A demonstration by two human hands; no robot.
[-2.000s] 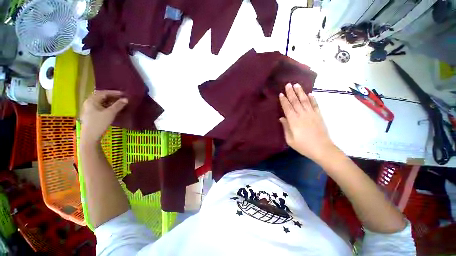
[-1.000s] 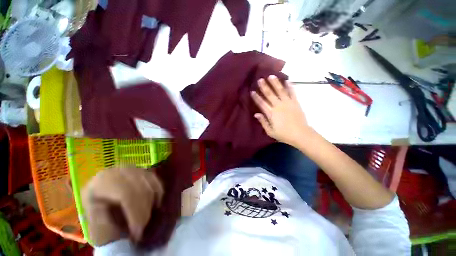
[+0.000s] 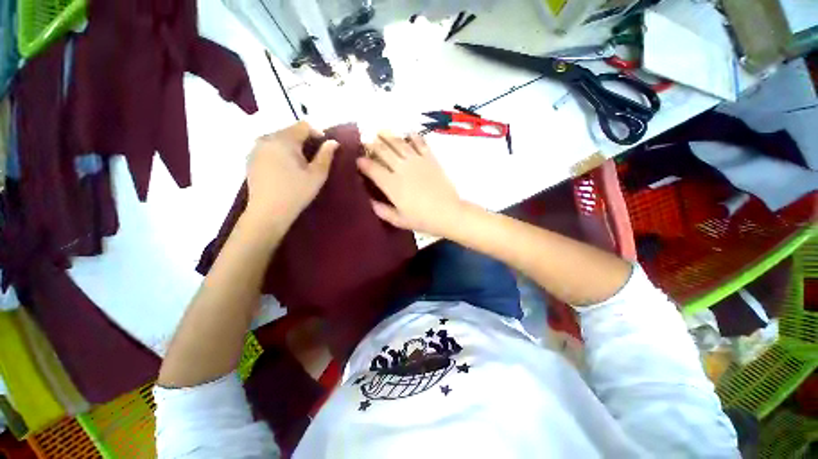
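Observation:
A maroon cloth panel (image 3: 336,242) lies on the white machine table in front of me and hangs over its front edge towards my lap. My left hand (image 3: 291,170) is on the panel's upper left part, thumb and fingers close together at its edge; the fingertips partly hide the cloth. My right hand (image 3: 413,184) rests with spread fingers on the panel's right edge. Both hands are just below the sewing machine's needle area (image 3: 345,76), which is washed out by glare.
Red thread snips (image 3: 468,124) and black shears (image 3: 583,85) lie right of the hands. A white card (image 3: 689,54) is beyond them. More maroon pieces (image 3: 139,81) spread at left. A green-rimmed basket (image 3: 753,269) with a red one stands at lower right.
The view has turned to the right. My left hand has moved from the lower left, where it held a blurred maroon piece, up to the panel beside my right hand. The panel reaches closer to the needle area.

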